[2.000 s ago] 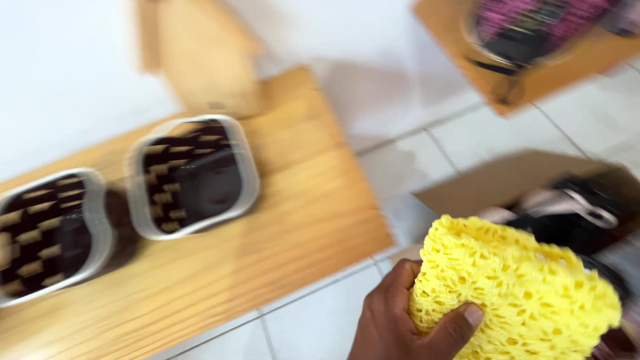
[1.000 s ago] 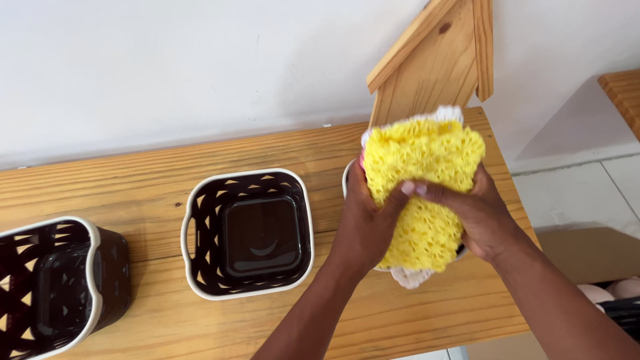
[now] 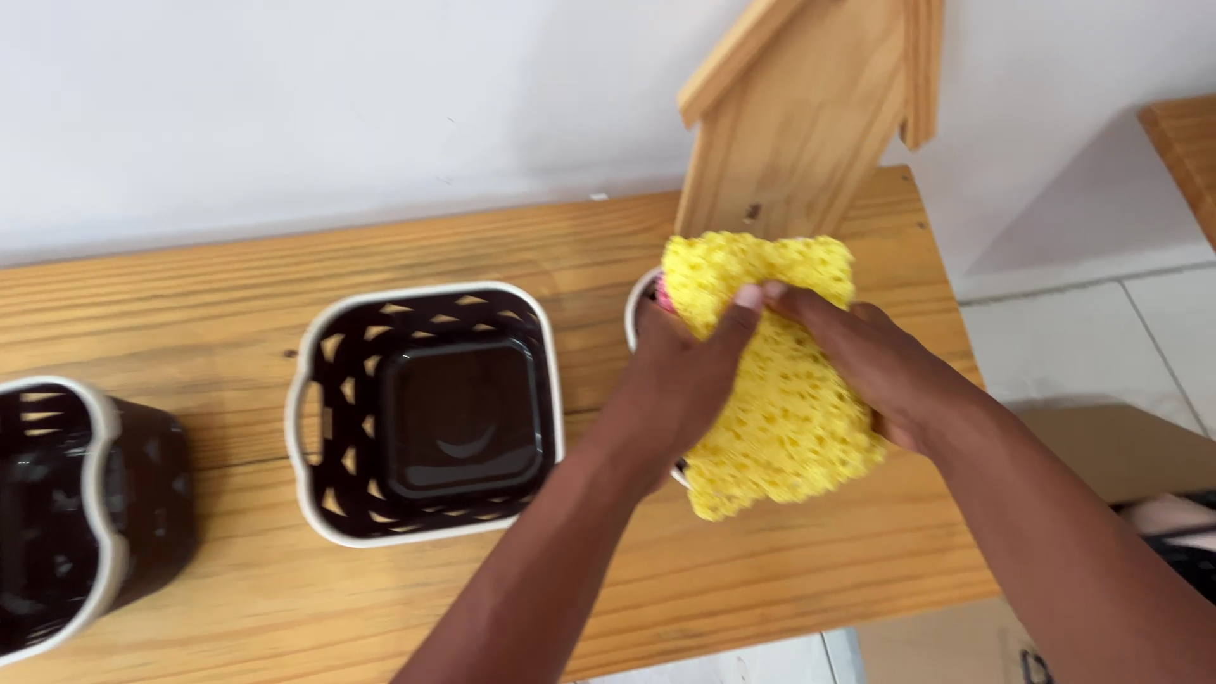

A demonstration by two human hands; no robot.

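Note:
A folded piece of bright yellow openwork knit or crochet fabric [image 3: 779, 408] lies between my hands, over a basket [image 3: 638, 309] whose white rim shows only at its left side. My left hand [image 3: 689, 370] grips the fabric's left side, thumb on top, fingers hidden by it. On its right side my right hand [image 3: 869, 366] holds it, the thumb tip close to the other thumb. A bit of pink material [image 3: 664, 293] peeks out at the fabric's upper left. To the left stands a dark brown plastic basket [image 3: 461, 418] with a white rim and nothing inside.
Another dark brown basket [image 3: 157, 494] is cut off by the left edge. The baskets stand on a wooden bench or shelf [image 3: 456, 608] against a white wall. Behind the fabric rises a house-shaped wooden piece [image 3: 793, 123]. An open cardboard box [image 3: 1102, 451] with dark items sits at the lower right.
Two seconds ago one hand held the yellow fabric above the cardboard box; both hands now hold it over the right basket. Since one second ago it has come lower over that basket. The view has shifted.

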